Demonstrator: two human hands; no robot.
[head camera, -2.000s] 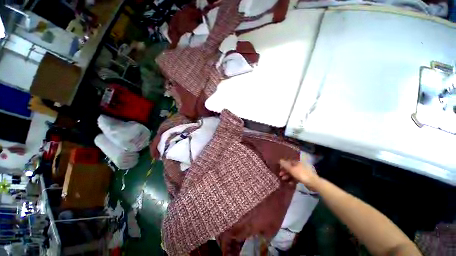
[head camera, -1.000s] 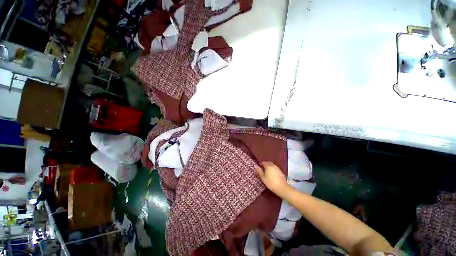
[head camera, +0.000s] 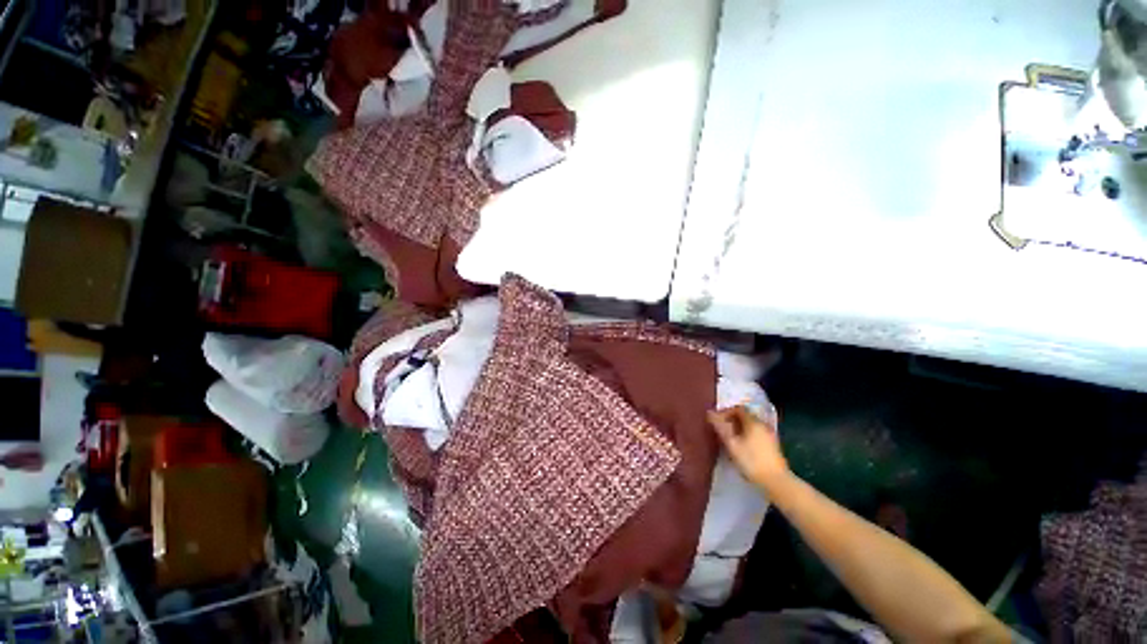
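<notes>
A tweed garment piece (head camera: 541, 466), pink-maroon flecked with white, hangs in a pile below the table's near edge. Smooth reddish-brown lining (head camera: 660, 390) lies beside and under it, with white pieces (head camera: 730, 516) along its right side. My left hand (head camera: 745, 443) reaches in from the lower right. Its bent fingertips are at the lining's right edge; whether they pinch the cloth cannot be told. My right hand is out of the picture.
A white machine table (head camera: 855, 164) fills the upper right, with the sewing machine (head camera: 1119, 76) cut off at the edge. More tweed (head camera: 403, 176) lies at the table's left. White bags (head camera: 271, 390), a red crate (head camera: 277, 296) and a cardboard box (head camera: 208, 516) stand left.
My left hand has moved right, from the tweed's edge to the lining's right edge. The tweed lies nearly as before. The view has shifted, so the scene sits further left than at first.
</notes>
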